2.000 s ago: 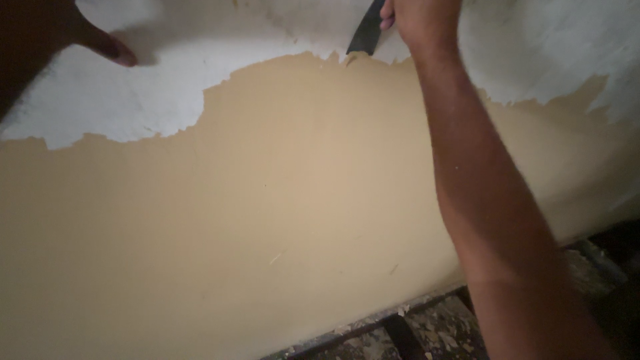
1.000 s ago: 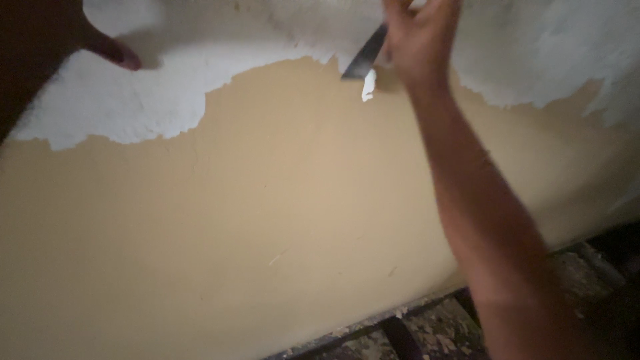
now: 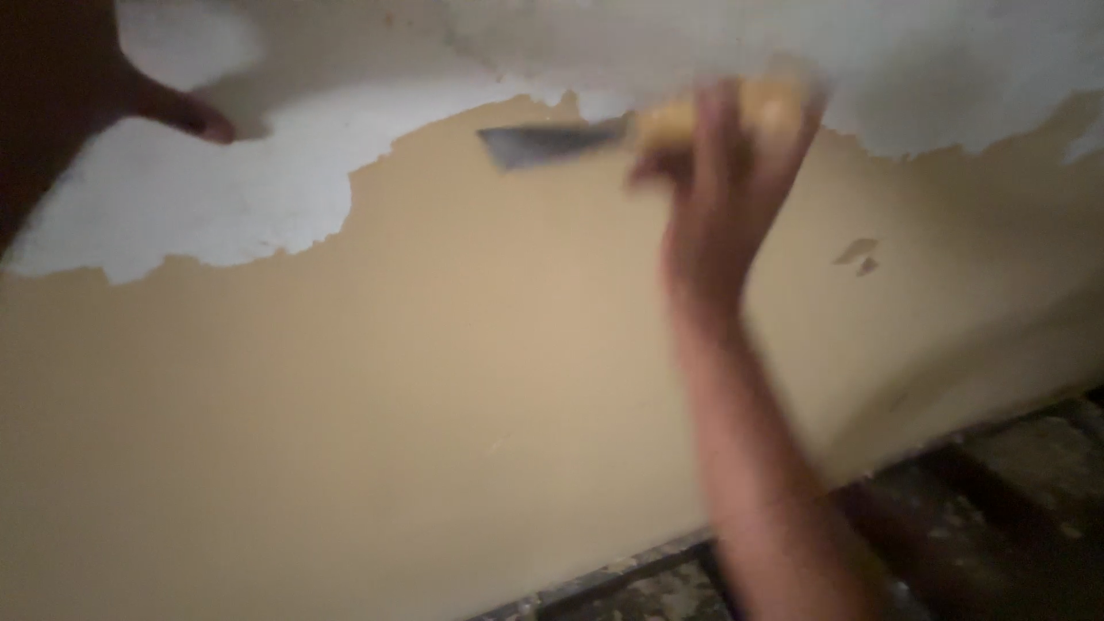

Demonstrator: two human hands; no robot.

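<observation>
A wall carries tan paint [image 3: 517, 345] below and a pale, bared surface [image 3: 259, 190] above, with a ragged line between them. My right hand [image 3: 724, 164], blurred, is closed around the yellow handle of a scraper [image 3: 552, 145]. The scraper's grey metal blade points left, over the tan paint just under the ragged line. At the upper left, my left hand [image 3: 185, 112] is dark and mostly out of view; one digit shows against the pale surface, and no tool shows there. Two small loose flakes [image 3: 858, 254] appear right of my right wrist.
Below the wall's lower edge [image 3: 621, 565], dark ground or flooring [image 3: 673, 595] bears scattered pale flakes and debris. Shadows fall across the wall's right side.
My right hand has turned, so the scraper now lies nearly level instead of steeply slanted. A pale flake beneath the blade one second ago is no longer there. My left hand has stayed about still.
</observation>
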